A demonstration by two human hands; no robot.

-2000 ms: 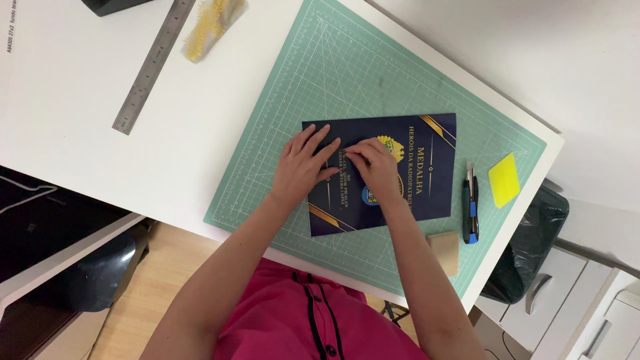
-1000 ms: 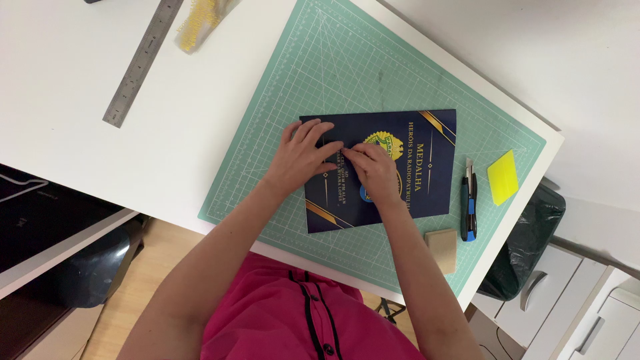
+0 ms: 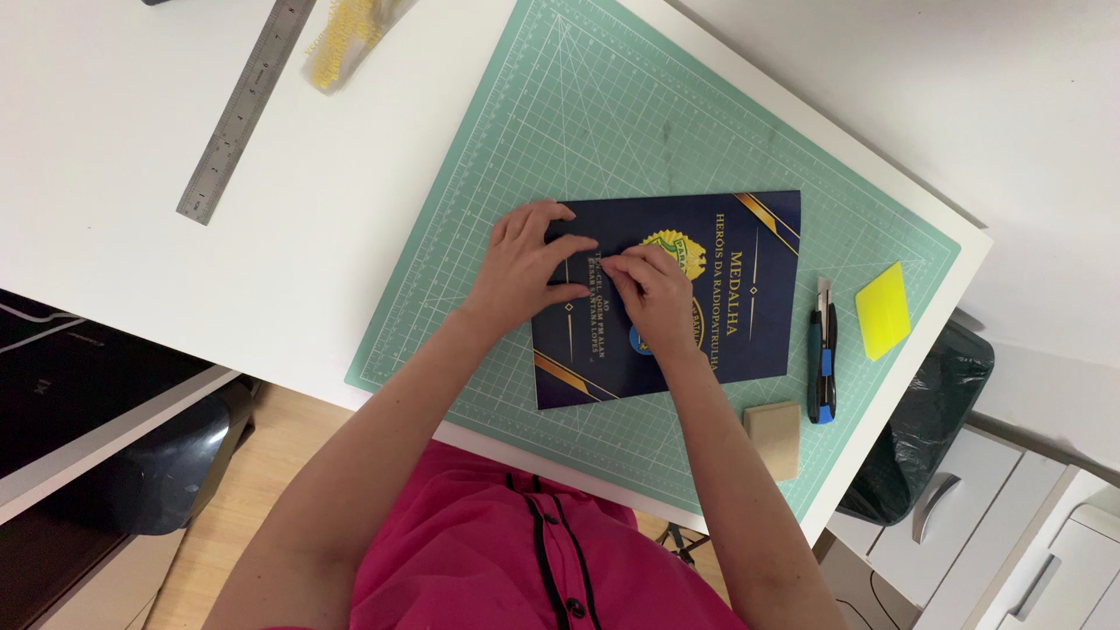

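Observation:
A dark blue printed cover (image 3: 647, 376) with gold corner stripes, an emblem and lettering lies on a green cutting mat (image 3: 665, 149). My left hand (image 3: 525, 267) rests on its left side, fingers spread around small raised-looking lettering. At the right of that lettering, my right hand (image 3: 658, 297) has its thumb and forefinger pinched together at the cover; whether something small is between them cannot be told. To the right lie a utility knife (image 3: 822, 350) with its blade showing, a yellow plastic piece (image 3: 884, 311) and a beige block (image 3: 773, 437), partly beside my right forearm.
A steel ruler (image 3: 241, 118) and a clear strip with yellow lettering (image 3: 341, 44) lie on the white table (image 3: 114, 175) at the left. Beyond the table's right edge stands a bin with a black liner (image 3: 927, 429), near white drawers (image 3: 945, 516).
My right hand stays pinched over the lettering with only slight shifts. My left hand remains spread on the cover's left side.

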